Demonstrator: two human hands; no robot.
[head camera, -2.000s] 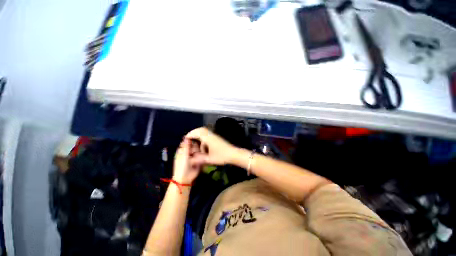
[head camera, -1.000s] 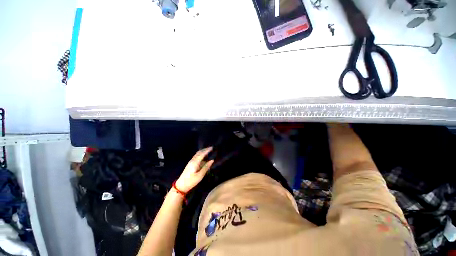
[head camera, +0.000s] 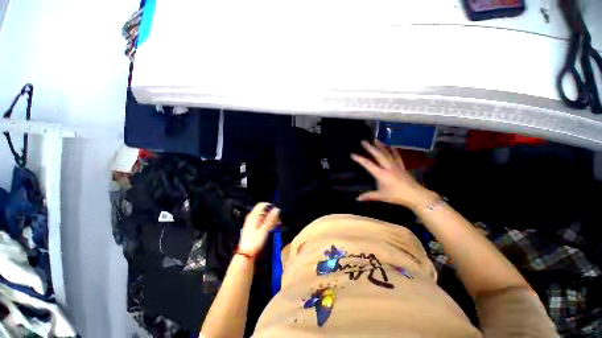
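Observation:
My left hand (head camera: 256, 228) is low beside my left thigh, fingers curled, with a small dark spot at the fingertips; whether it holds something I cannot tell. My right hand (head camera: 389, 175) is over my lap below the table edge, fingers spread, holding nothing visible. Black fabric pieces (head camera: 181, 224) are piled at my left. Plaid fabric (head camera: 535, 247) lies in a pile at my right. The white table (head camera: 264, 56) runs across the top of the view.
The phone (head camera: 494, 6) is cut off by the top edge. Black-handled shears (head camera: 581, 66) lie at the table's far right. A pale tape measure (head camera: 422, 103) runs along the front edge. A white rack with hanging cloth (head camera: 26, 218) stands at far left.
The hands were together at first. Then my right hand went partly under the table edge; now it is back over my lap, spread. The view has shifted, moving the phone and shears rightward.

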